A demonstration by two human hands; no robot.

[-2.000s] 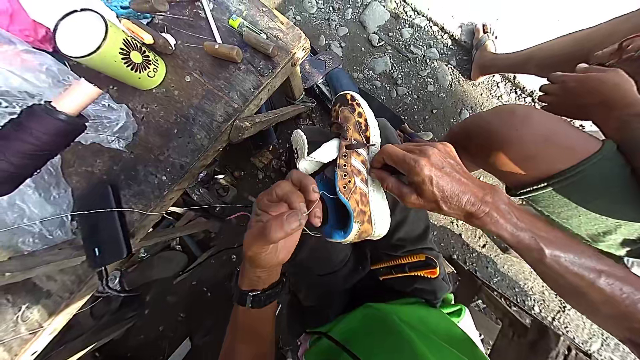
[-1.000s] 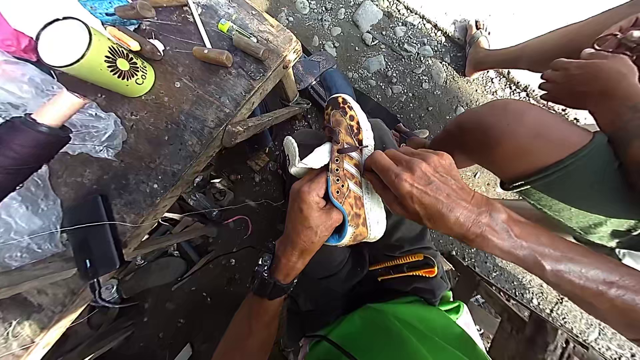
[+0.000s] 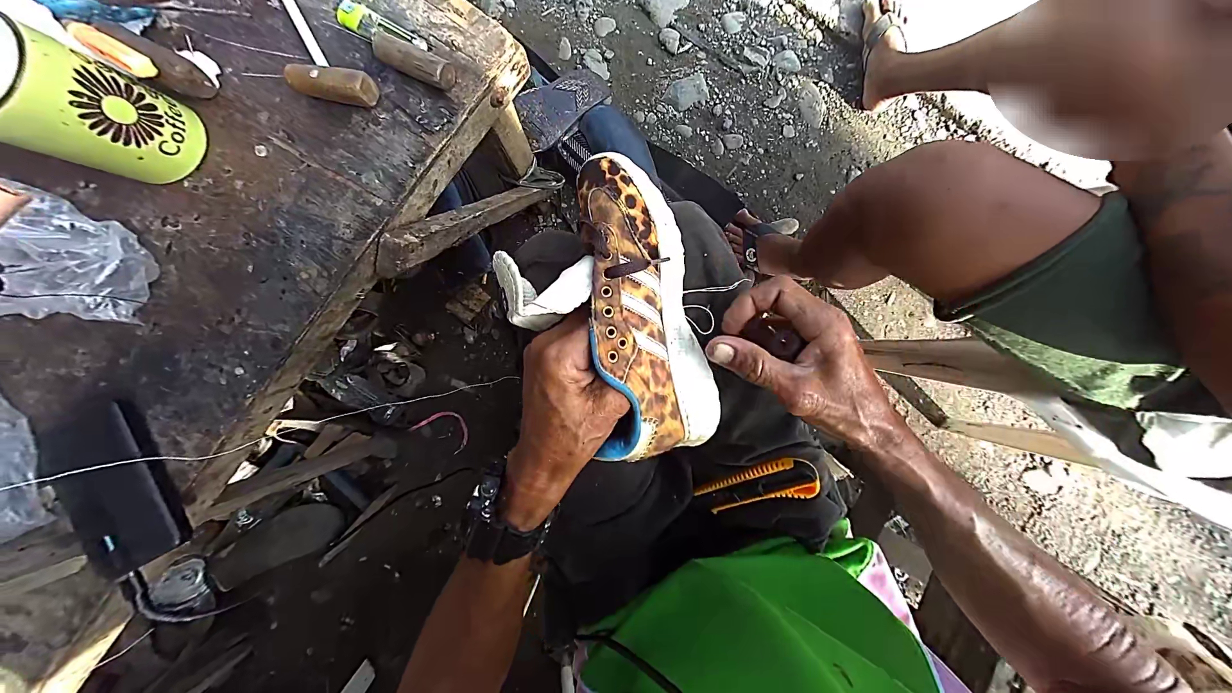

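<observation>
A leopard-print sneaker [image 3: 640,318] with white stripes and a white sole rests over my lap, toe away from me. My left hand [image 3: 570,399] holds it, with the fingers hidden inside the shoe opening. The white tongue [image 3: 551,296] sticks out to the left, beside the eyelets. Right of the sole, my right hand [image 3: 804,356] is closed around a dark rounded handle [image 3: 773,337]; any tip on it cannot be made out. A thin white thread [image 3: 712,303] loops between the sole and that hand. Another length of thread [image 3: 385,404] runs from the left toward my left hand.
At left stands a worn wooden table [image 3: 279,207] with a green tumbler [image 3: 106,106], wooden-handled tools [image 3: 332,85], clear plastic [image 3: 77,260] and a black rectangular device [image 3: 115,491]. A yellow-edged black object [image 3: 760,484] lies on my lap. Another person's bare knee [image 3: 972,202] is close on the right.
My left hand has gone from the thread beside the shoe into its opening. My right hand has come off the sole's side and now holds a dark handle to the right.
</observation>
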